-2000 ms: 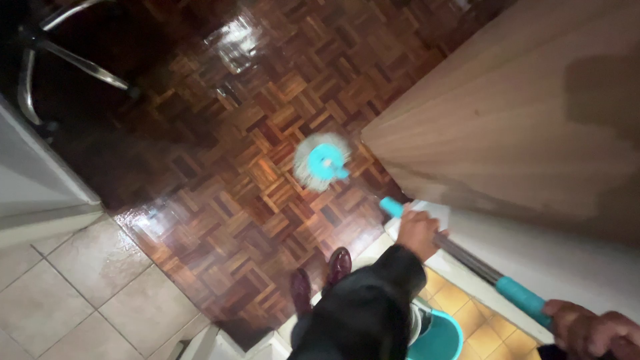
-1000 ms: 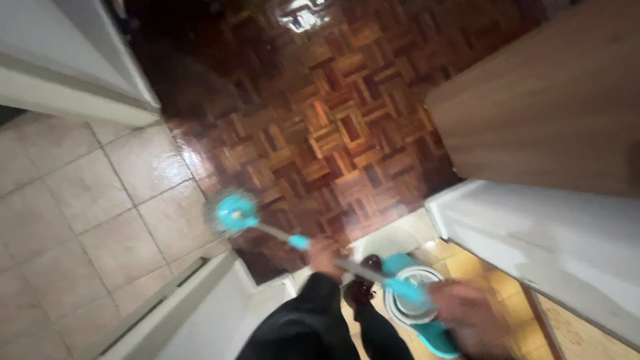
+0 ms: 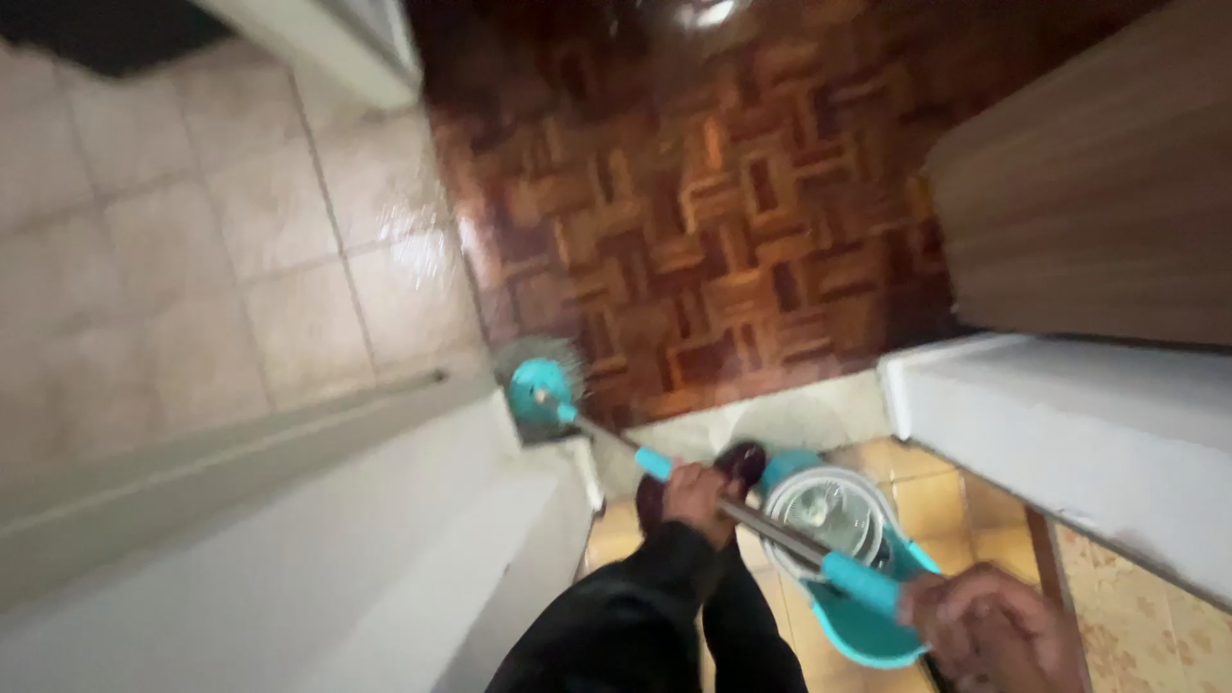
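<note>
A spin mop (image 3: 544, 385) with a turquoise round head and grey fringe touches the parquet floor (image 3: 712, 212) at the corner by the white wall. Its metal handle runs down to the right. My left hand (image 3: 699, 500) grips the middle of the handle, just below a turquoise collar. Around the turquoise grip at the handle's upper end my right hand (image 3: 991, 621) is closed, somewhat blurred. Beneath the handle stands a turquoise mop bucket (image 3: 871, 626) with a round spin basket (image 3: 826, 515), beside my dark red shoes (image 3: 741, 464).
White walls (image 3: 423, 558) flank the doorway left and right (image 3: 1078, 423). A pale stone threshold (image 3: 808, 409) separates the parquet from yellow floor tiles (image 3: 929, 491). Beige tiles (image 3: 289, 241) lie to the left. A wooden panel (image 3: 1097, 192) juts in at the right.
The mop head has moved from the middle of the parquet to the corner at the left wall. Both hands have kept hold of the handle. The view has shifted.
</note>
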